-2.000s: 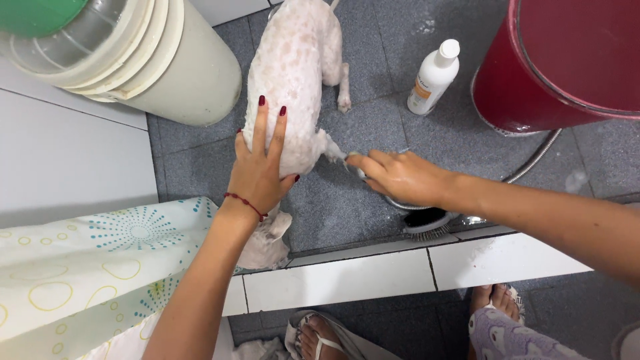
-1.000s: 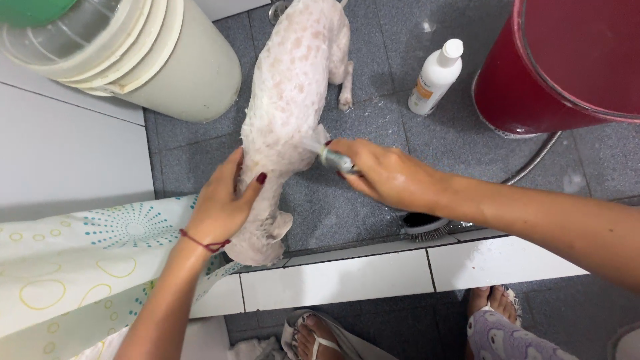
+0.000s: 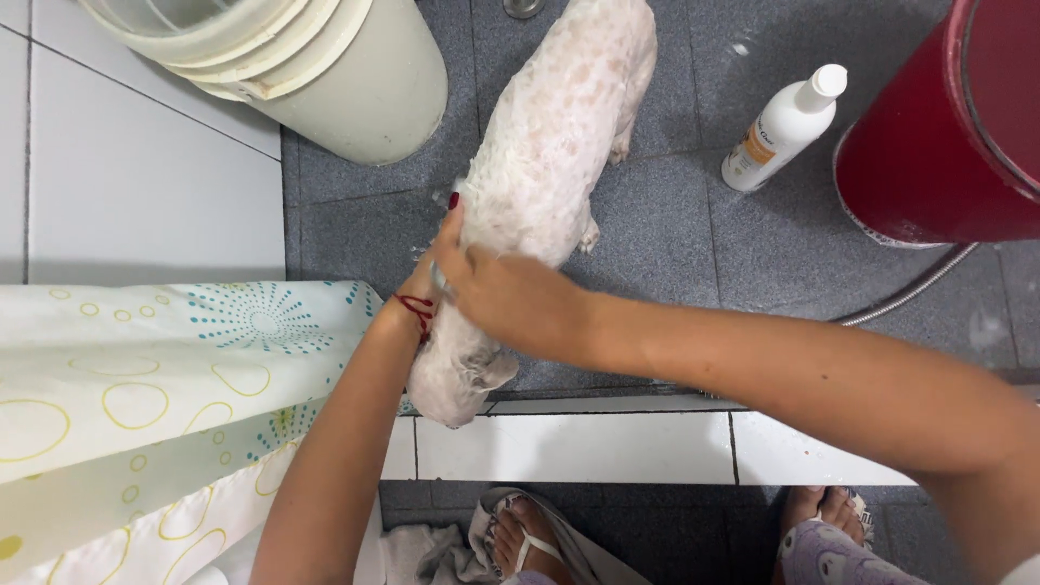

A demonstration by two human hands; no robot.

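A wet, pale dog with pinkish spots (image 3: 561, 122) stands on the grey tiles, its head toward the white ledge. My left hand (image 3: 443, 244) lies along the far side of its neck and shoulder, the fingers partly hidden. Over the dog's neck, my right hand (image 3: 508, 296) is curled around a shower sprayer, of which only a small part shows. Its hose (image 3: 918, 284) runs off at the right, a stretch of it hidden under my forearm. A white plastic bottle (image 3: 780, 130) stands right of the dog.
A pale plastic bucket (image 3: 374, 89) stands at upper left, a dark red bin (image 3: 902, 154) at right. A patterned shower curtain (image 3: 162, 349) hangs at left. The white tiled ledge (image 3: 569, 447) crosses below the dog; sandaled feet (image 3: 524, 536) and a grey cloth (image 3: 418, 552) are beyond it.
My right hand has moved left from the dog's near side to across its neck. My left hand, on the dog's back at first, has shifted to its far shoulder and neck.
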